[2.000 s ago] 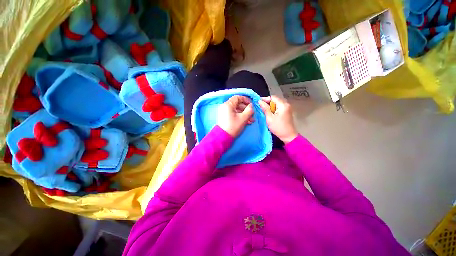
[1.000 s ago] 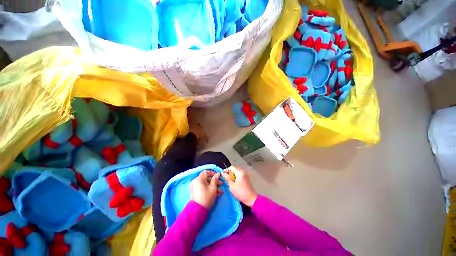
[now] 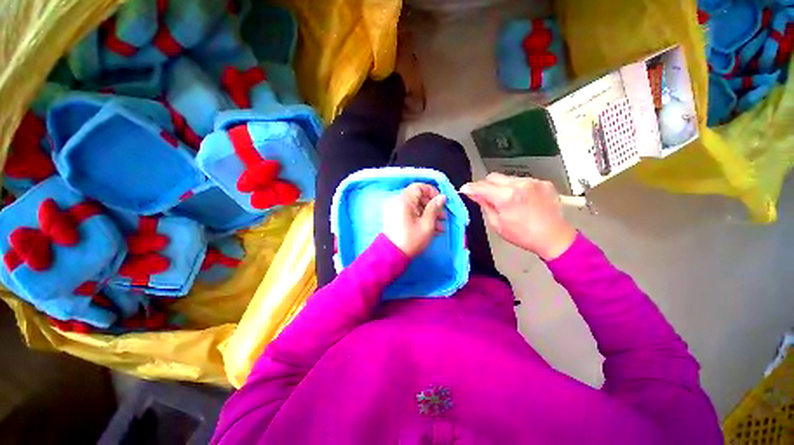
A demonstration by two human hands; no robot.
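Note:
A light-blue plush gift-box piece (image 3: 403, 274) lies on my lap with its hollow side up and a pale raised rim. My left hand (image 3: 415, 217) reaches over the hollow and pinches the piece near its upper right rim. My right hand (image 3: 525, 211) is just right of the rim, fingertips closed on a thin tool whose pale stick-like end (image 3: 572, 201) pokes out to the right. Its tip is too small to make out. No thread can be made out.
A yellow sack (image 3: 287, 304) of blue pieces with red bows stands at left, another yellow sack (image 3: 740, 165) at upper right. An open green-and-white box (image 3: 522, 135) with a red-dotted card and pale item is on the floor at right. One bowed piece (image 3: 531, 54) lies beyond it.
My right hand has moved right, off the rim, and the pale stick now shows beyond it. The view has tilted back down to the lap. My left hand still pinches the piece.

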